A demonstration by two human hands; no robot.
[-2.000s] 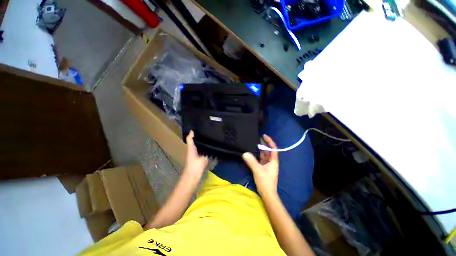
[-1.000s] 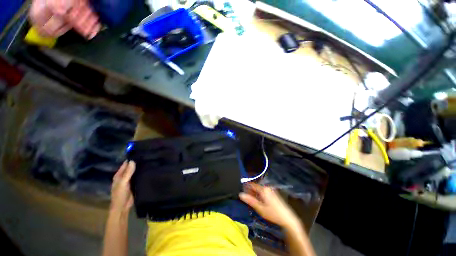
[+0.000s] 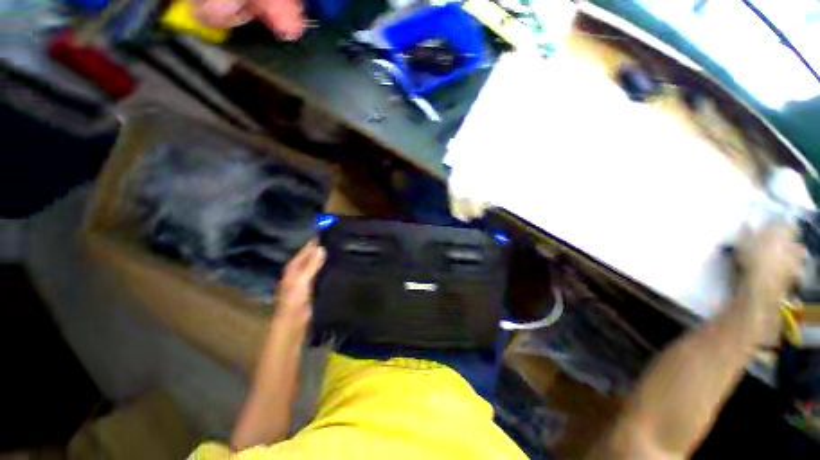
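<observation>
The flat black cooling stand (image 3: 409, 310) is held over my lap, with two blue corner lights along its far edge and a small white label in the middle. My left hand (image 3: 301, 274) grips its left edge. A white USB power cable (image 3: 538, 321) leaves its right side. My right hand (image 3: 769, 256) is off the stand, reaching over the right end of the white sheet (image 3: 602, 171). It is blurred, and I cannot tell whether its fingers hold anything.
A carton (image 3: 171, 287) with black units in clear plastic stands at the left. A blue parts bin (image 3: 436, 49) is on the bench. Another person's hand (image 3: 270, 13) shows at the top left. Another carton (image 3: 571, 386) with bagged things is below the bench.
My right hand has left the stand's right side and moved right and up to the bench. My left hand still holds the stand. The view has shifted.
</observation>
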